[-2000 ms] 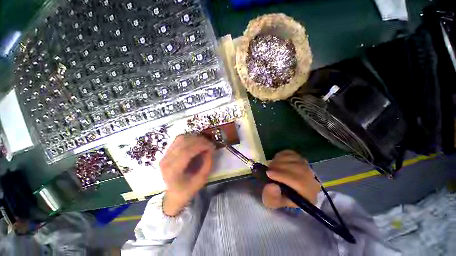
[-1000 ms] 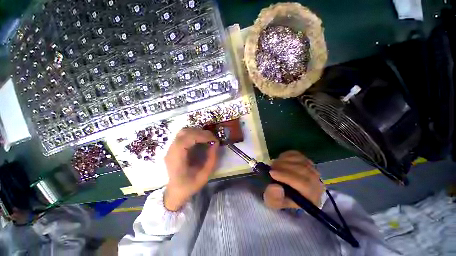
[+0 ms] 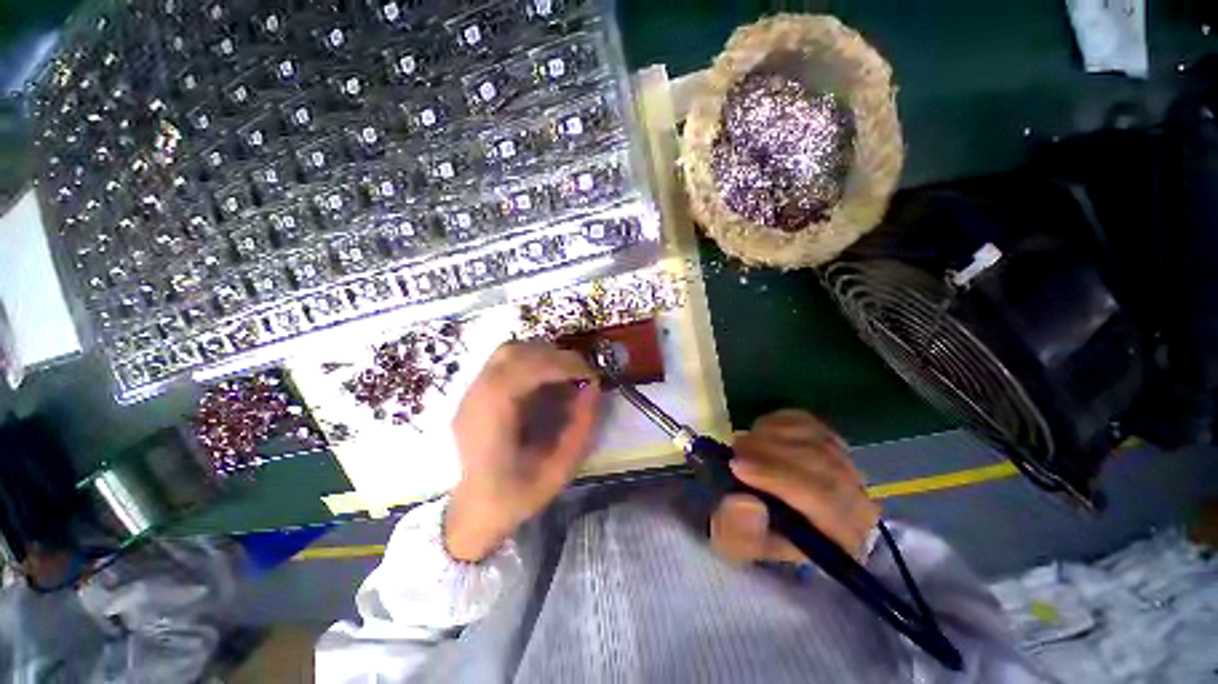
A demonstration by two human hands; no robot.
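Note:
My right hand (image 3: pixel 791 489) holds the soldering iron (image 3: pixel 831 551) by its black handle. Its silver tip points up-left onto the round silver-grey spot of the reddish-brown fixture block (image 3: pixel 644 350). My left hand (image 3: pixel 525 434) is just left of the tip, thumb and fingertips together at the block's left end. A tiny dark piece shows at its fingertips, too small to name surely. Gold-silver metal components (image 3: pixel 594 302) lie along the block's upper side. Small dark red components (image 3: pixel 405 373) lie loose on the white work sheet (image 3: pixel 387 461), left of my left hand.
A clear blister tray (image 3: pixel 341 174) fills the upper left. A tan bowl with glittery filling (image 3: pixel 874 154) stands above the block. A black fume fan (image 3: pixel 975 321) is at the right. A dark red pile (image 3: pixel 241 417) and a silver cylinder (image 3: pixel 134 484) are at the left.
The whole view has shifted, moving the bowl, block and fan rightward. My left fingertips have come closer to the block, with a dark piece showing. The iron's tip stays at the block.

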